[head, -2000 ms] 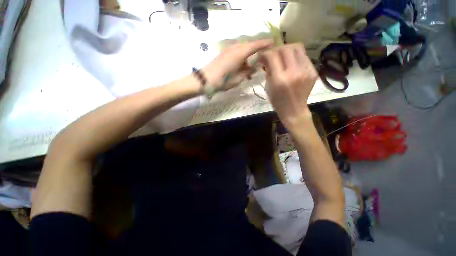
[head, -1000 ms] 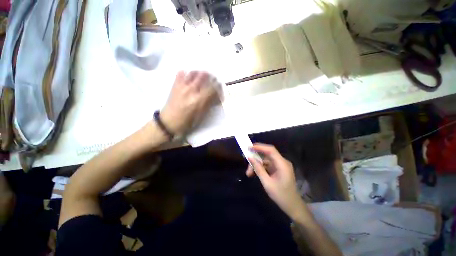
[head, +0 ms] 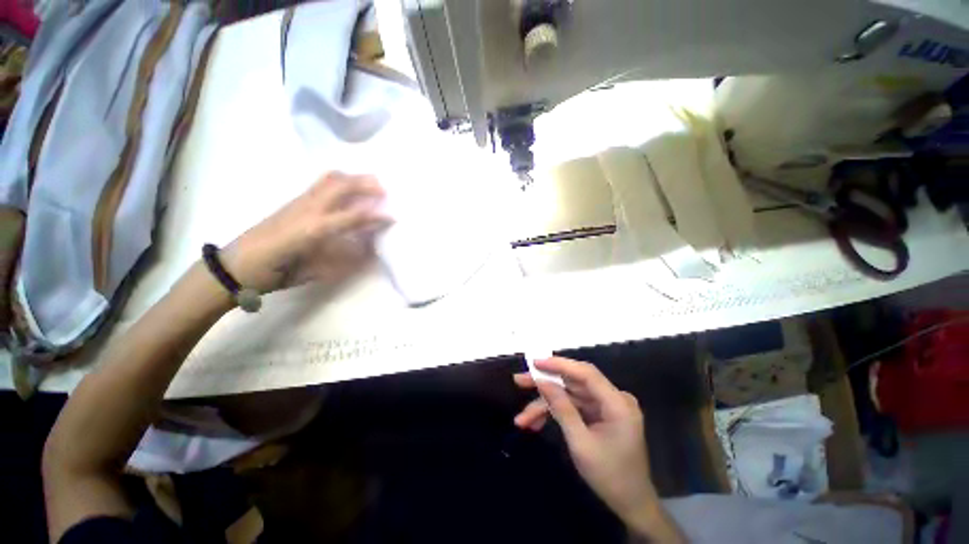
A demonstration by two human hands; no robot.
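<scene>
A white panel [head: 430, 239] lies under the bright lamp, its rounded lower end left of the dark bed slot [head: 563, 236]. My left hand [head: 324, 223], blurred, has its fingers closed at the panel's left edge. My right hand [head: 595, 425] is below the table's front edge and pinches a narrow white strip [head: 544, 372]. The strip runs up over the edge and fades into the glare. The needle area [head: 519, 154] of the sewing machine is above and right of the panel. The strip's far end cannot be made out.
Pale panels with brown bands [head: 117, 159] are piled at left. Cream strips [head: 664, 207] lie right of the slot, beside dark-red-handled scissors [head: 871, 234]. A box [head: 845, 425] with white pieces stands below at right, near a red bag [head: 930, 377]. The machine head [head: 638, 37] overhangs the back.
The view has shifted, showing more of the machine. The white panel has moved back towards the needle, and my left hand has moved left along it. My right hand still pinches the strip.
</scene>
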